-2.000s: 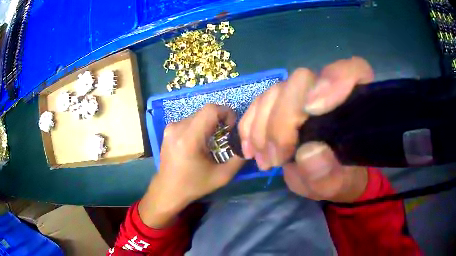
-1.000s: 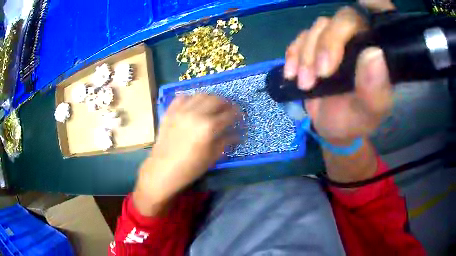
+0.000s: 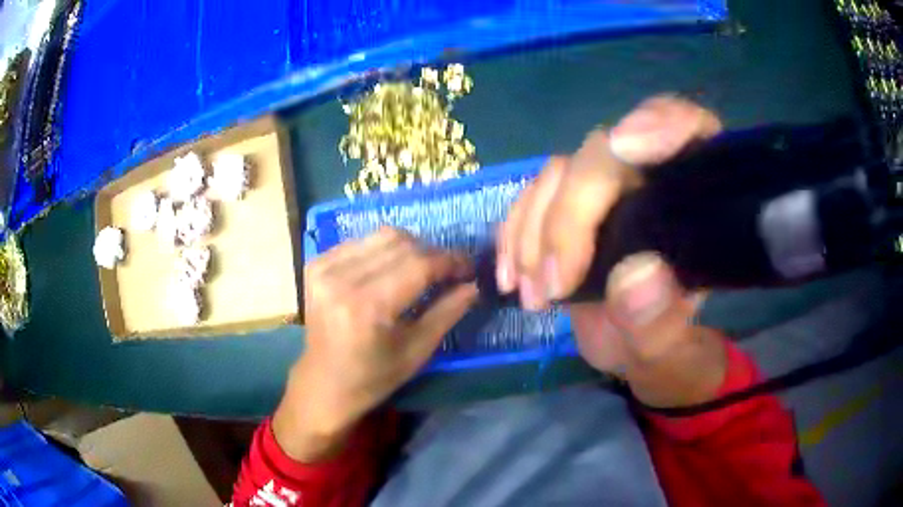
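My right hand point(image 3: 594, 238) grips the thick black electric screwdriver point(image 3: 733, 228), which has a pale label. Its front end points left at the fingertips of my left hand point(image 3: 371, 307). My left fingers are curled together over the blue screw tray point(image 3: 436, 364); blur and the fingers hide whatever may be between them. Silver screws point(image 3: 426, 213) fill the tray. Brass pieces point(image 3: 406, 134) lie in a loose pile behind it. The cardboard tray point(image 3: 252, 287) stands left of it with several white plastic pieces point(image 3: 193, 218) in it.
A large blue-covered surface point(image 3: 228, 59) runs along the far side of the dark green bench point(image 3: 198, 376). A black cord point(image 3: 772, 391) crosses my right forearm. Rows of black and gold parts point(image 3: 881, 59) are at the far right. A blue bin point(image 3: 50, 470) and cardboard point(image 3: 149, 456) are below left.
The cardboard tray holds one more white piece than in the oldest frame. The screwdriver moved away right after that frame, and its front end is now back at my left fingers.
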